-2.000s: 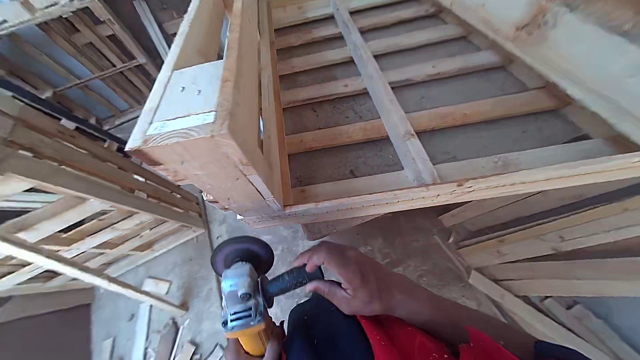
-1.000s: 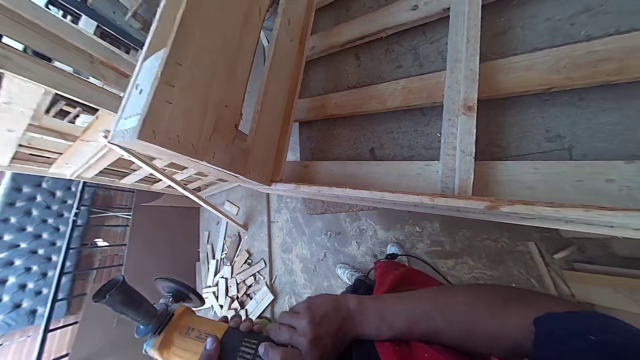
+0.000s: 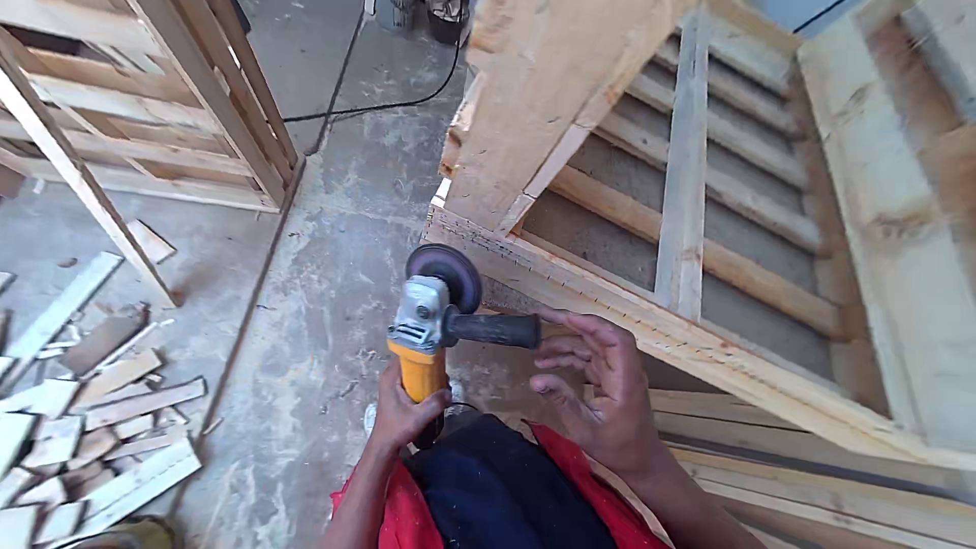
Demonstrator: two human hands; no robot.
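Note:
My left hand (image 3: 412, 412) is closed around the yellow body of an angle grinder (image 3: 423, 335), low in the middle of the view. The grinder's round abrasive disc (image 3: 465, 278) sits at its upper end, close to the edge of a wooden frame. Its black side handle (image 3: 496, 328) points right, towards my right hand (image 3: 602, 381), whose fingers are apart and curved just beyond the handle's end. The slatted wooden frame (image 3: 579, 286) fills the right side, with a row of staples or nails along its near rail. A wide board (image 3: 549, 91) rises from its corner.
Wood offcuts (image 3: 114, 442) lie heaped on the concrete floor at lower left. Another slatted wooden frame (image 3: 152, 114) stands at upper left, with a thin slat (image 3: 84, 175) leaning on it. A black cable (image 3: 396, 105) crosses the floor near buckets. More planks (image 3: 801, 473) are at lower right.
The grinder, pointing left a second ago, now has its disc towards the wooden frame. My right hand, which was at the grinder, is now off it with fingers spread. The view has swung considerably.

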